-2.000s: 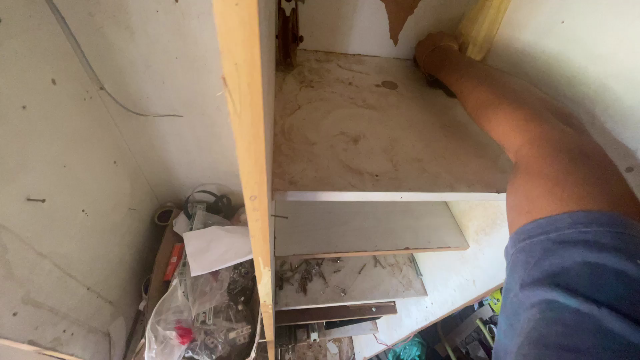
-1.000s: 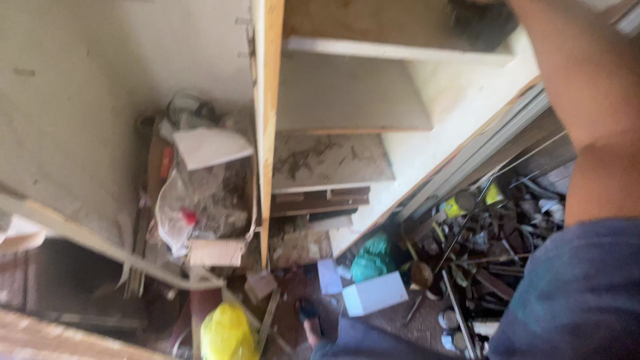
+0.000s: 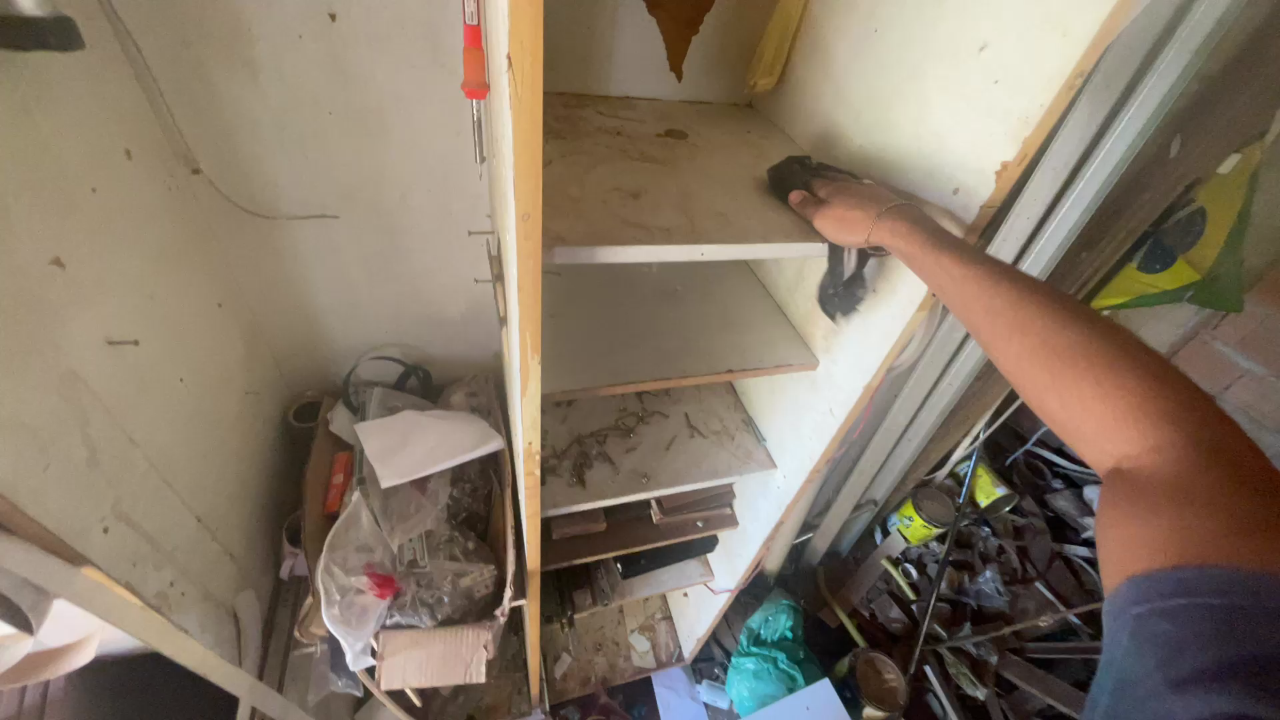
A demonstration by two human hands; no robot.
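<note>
My right hand (image 3: pixel 845 208) holds a dark cloth (image 3: pixel 797 175) against the right front corner of the stained upper shelf (image 3: pixel 650 180). Part of the cloth hangs below the shelf's front edge, beside the cabinet's white side panel (image 3: pixel 900 110). A thin bracelet circles the wrist. Brown smears and a round dark spot mark the shelf top. My left hand is out of view. Beneath are a plain grey shelf (image 3: pixel 670 325) and a shelf with scattered nails or screws (image 3: pixel 640 440). A red-handled screwdriver (image 3: pixel 475 65) hangs at the left of the wooden upright (image 3: pixel 525 350).
A cardboard box (image 3: pixel 435 655) with plastic bags and hardware stands at lower left. Nails (image 3: pixel 123 343) stick out of the left panel. On the right are metal rails (image 3: pixel 960 360), a Brazilian flag (image 3: pixel 1170 250), and scrap with paint cans (image 3: pixel 922 515). A green plastic bag (image 3: pixel 772 655) lies below.
Two seconds ago my right hand was at the back of the upper shelf; now it is at the front right corner with the cloth. The view tilted down, then partly back up.
</note>
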